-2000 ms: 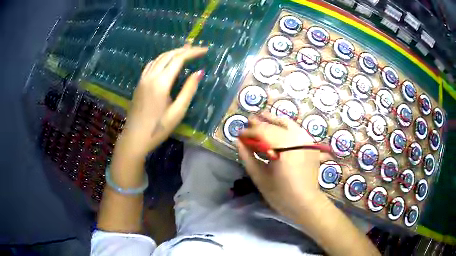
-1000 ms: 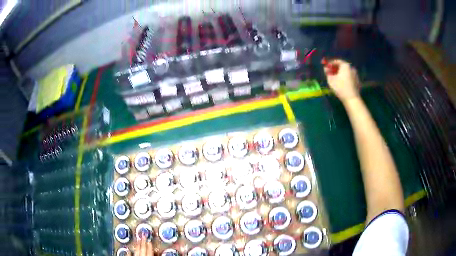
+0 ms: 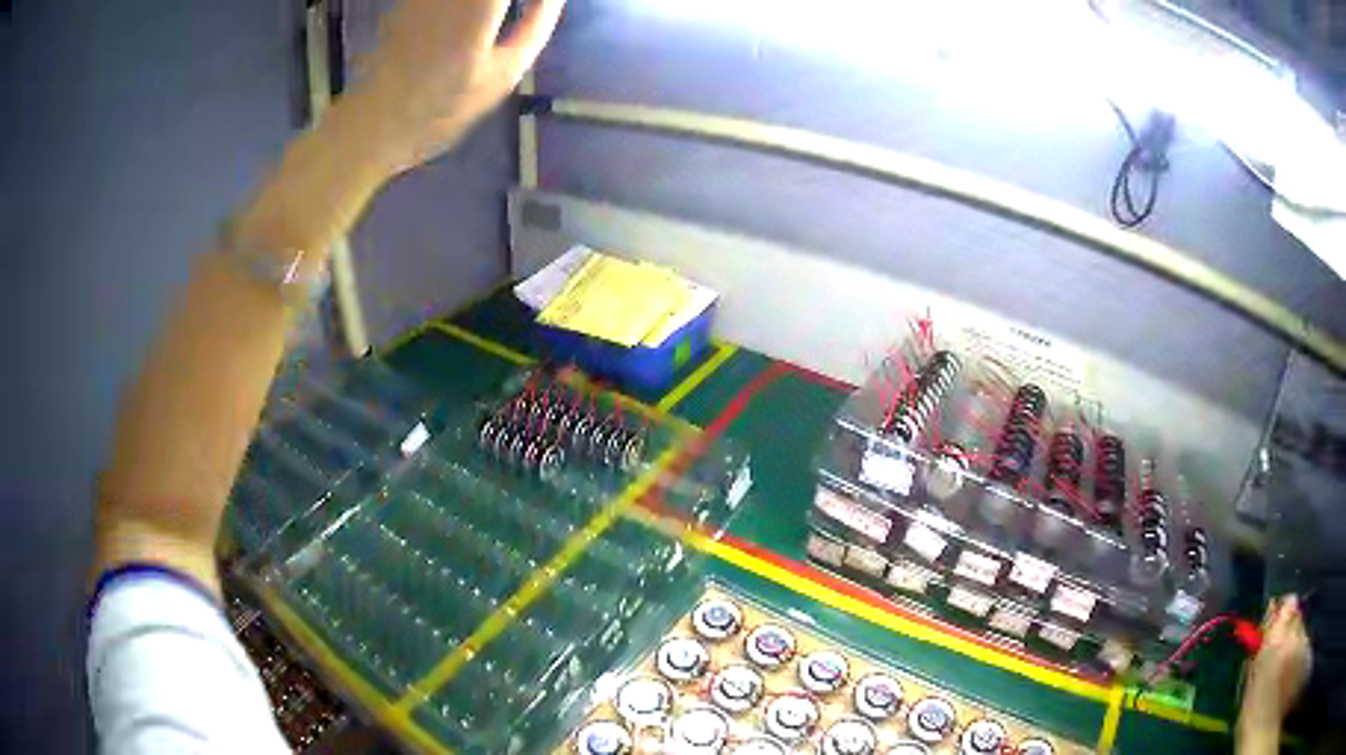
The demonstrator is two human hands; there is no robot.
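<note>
The round-pocket tray [image 3: 945, 693] lies at the bottom of the view, cut off by its edge, with rows of disc units [image 3: 769, 646] in it. My left hand [image 3: 443, 59] is raised at the upper left, its fingertips partly cut off by the top edge; nothing is seen in it. My right hand [image 3: 1281, 664] is small at the far right, beyond the tray, with its fingers closed around a red tool [image 3: 1249, 636] whose red cable runs left.
Stacked parts trays [image 3: 974, 568] with white labels stand at the far side. Slotted trays [image 3: 487, 575] lie at the left, with several dark coil-like parts at their far end. A blue box [image 3: 635, 359] with yellow sheets stands at the back. A bright lamp is overhead.
The view has tilted up and turned left. My left hand has gone from the tray to the top of the picture. My right hand remains beyond the tray at the right with the red tool.
</note>
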